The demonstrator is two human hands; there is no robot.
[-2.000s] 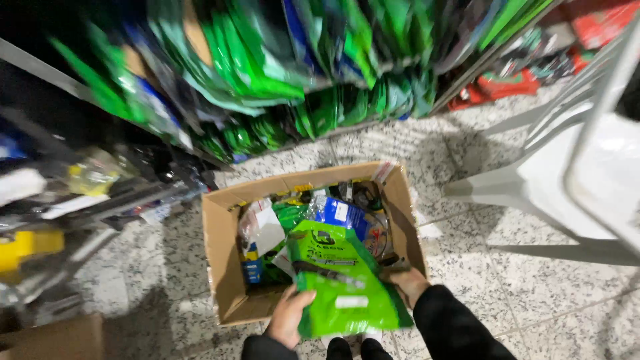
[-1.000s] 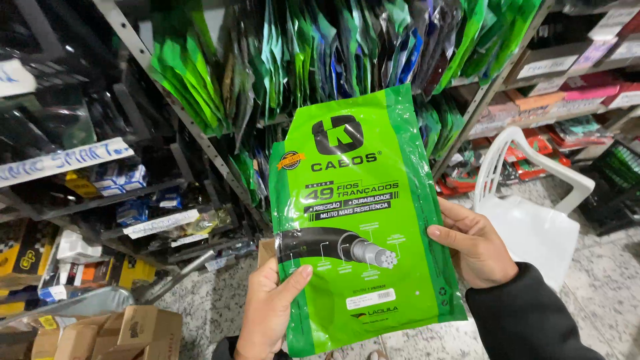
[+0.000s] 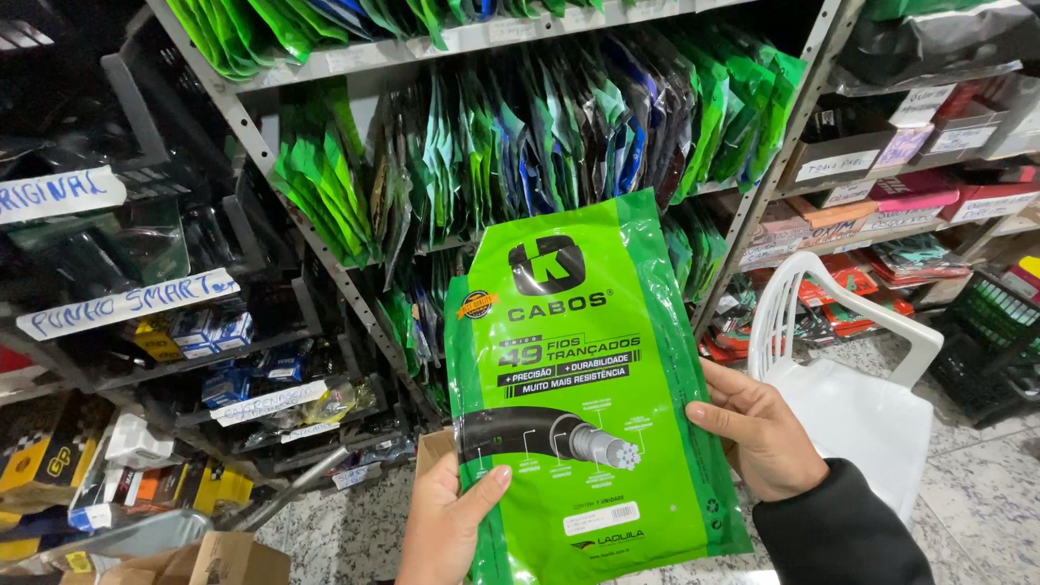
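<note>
Both hands hold up a green plastic packet of control cable (image 3: 585, 382), its printed front facing me, upper edge tilted slightly to the left. My left hand (image 3: 455, 512) pinches its lower left edge, thumb on the front. On the right edge, around mid-height, my right hand (image 3: 760, 431) grips it with the thumb in front and the fingers behind. Beyond the packet, many similar packets (image 3: 520, 146) stand upright in a tight row on a metal shelf. A sliver of cardboard box (image 3: 435, 447) shows behind the packet's left side; the rest of it is hidden.
Black bins (image 3: 106, 349) with handwritten labels line the left side. Cardboard boxes (image 3: 244, 561) and a metal tray (image 3: 146, 540) are at the lower left. To the right, a white plastic chair (image 3: 853, 406) stands on the speckled floor, near labelled boxes (image 3: 837, 162) and a dark crate (image 3: 983, 341).
Two seconds ago the packet was low over an open cardboard box of packets on the floor; both hands have since raised it. The view has tilted up toward the shelves.
</note>
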